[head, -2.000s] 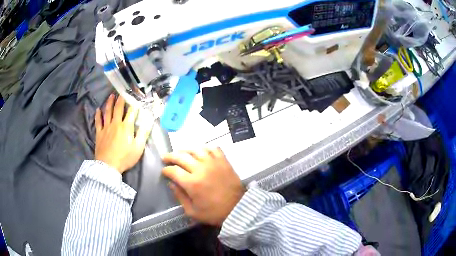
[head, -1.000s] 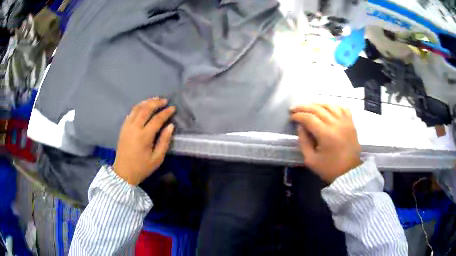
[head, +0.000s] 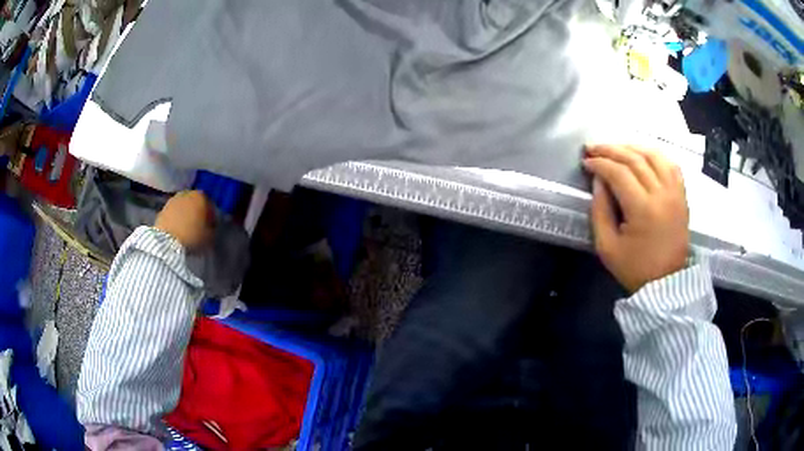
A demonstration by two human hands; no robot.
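A large dark grey garment piece (head: 291,88) lies creased across the table and hangs over its left front edge. My left hand (head: 188,218) is below the table edge at the left, against grey cloth hanging there; its fingers are mostly hidden and its grip cannot be told. My right hand (head: 642,211) rests at the front edge of the table, fingertips at the right end of the garment piece, thumb bent under. Whether it pinches the cloth cannot be told.
The table-edge ruler (head: 458,201) runs along the front. A blue guard (head: 705,64), black labels (head: 717,157) and loop strips (head: 767,132) lie at the right by the sewing machine (head: 767,31). A blue bin (head: 331,388) with red cloth (head: 247,380) stands below left.
The view has shifted left and down. My left hand has left the cloth on the tabletop and dropped below the edge. My right hand remains at the front edge.
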